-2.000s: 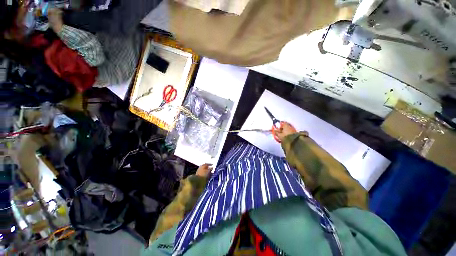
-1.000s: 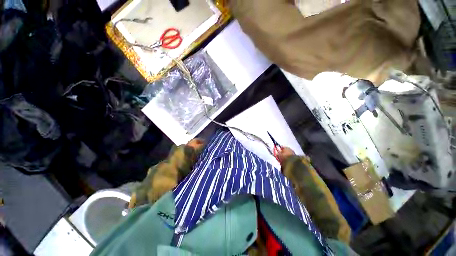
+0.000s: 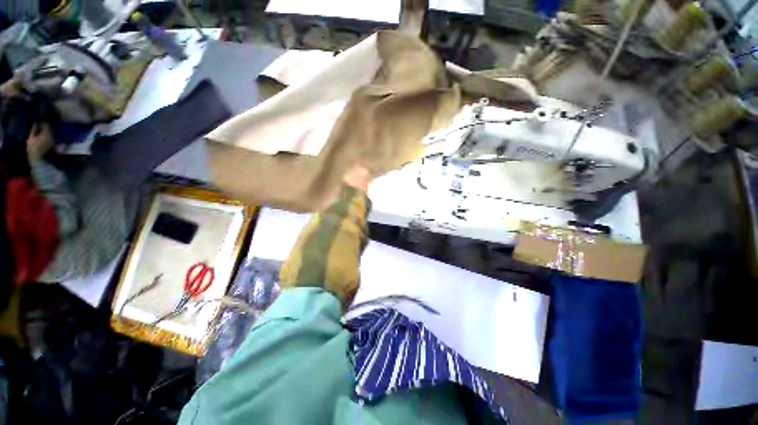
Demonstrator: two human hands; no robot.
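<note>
Tan-brown fabric panels, paler on one side, lie in a loose heap on the table left of the white sewing machine. My left arm reaches forward, and my left hand is at the fabric's right part, beside the machine bed. The hand is small and blurred, so its grip on the cloth cannot be told. My right hand is not in view, and the orange-handled scissors do not show. A thin strip lies across the white board at my striped apron.
A yellow-edged tray at left holds a black phone and red-handled scissors. A crumpled clear bag is beside it. A cardboard box and blue bin are at right. A person's hand shows far left.
The view has swung up and turned. My left hand has gone from beside my lap forward to the brown fabric. My right hand, which held the orange-handled scissors, has left the picture.
</note>
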